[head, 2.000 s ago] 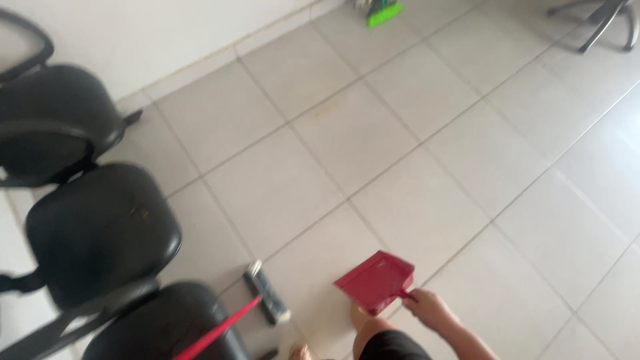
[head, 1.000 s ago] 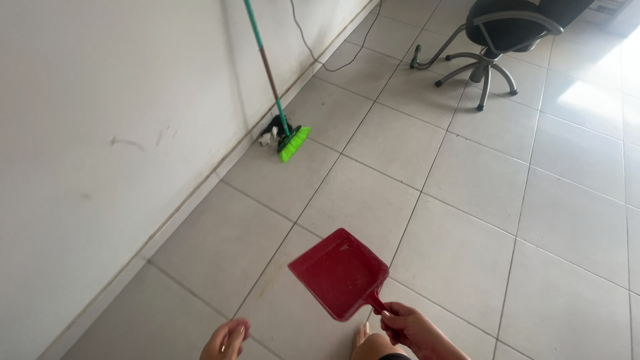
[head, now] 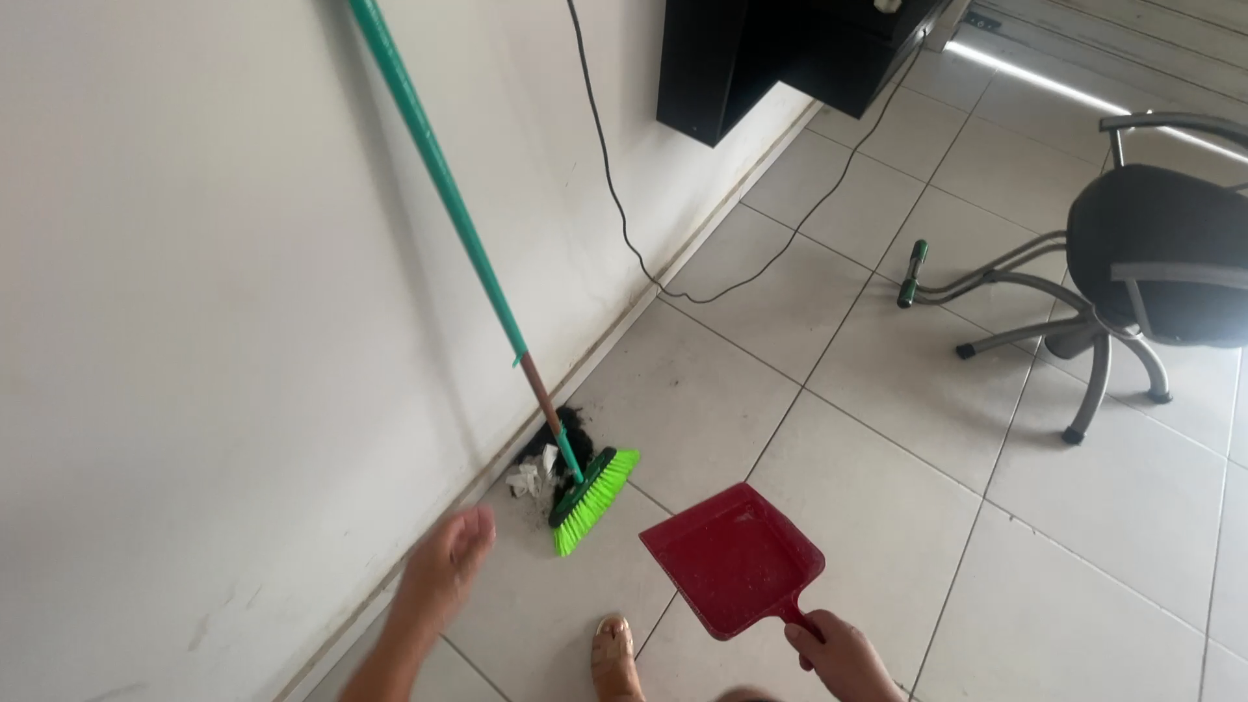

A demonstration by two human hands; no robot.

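Note:
A red plastic dustpan (head: 743, 561) is held by its handle in my right hand (head: 834, 651), pan upward above the floor tiles. My left hand (head: 455, 556) is raised near the wall, slightly blurred, its fingers touching nothing visible. Just beyond it, a broom with a green pole (head: 439, 175) leans against the wall, and its bright green bristles (head: 597, 502) face out over the floor. Behind the broom head, a heap of dark hair-like debris (head: 575, 439) and crumpled white paper (head: 532, 474) lies along the skirting.
A black cable (head: 624, 219) hangs down the wall and loops over the floor. Black furniture (head: 694, 73) is fixed on the wall. At the right stands a dark chair (head: 1160, 244) with metal legs, beside a curved metal footrest (head: 913, 275). My sandalled foot (head: 613, 648) is below.
The view has swung from a row of black seats to the wall and broom, which now appears closer. My left hand has risen forward toward the broom. The dustpan stays in my right hand.

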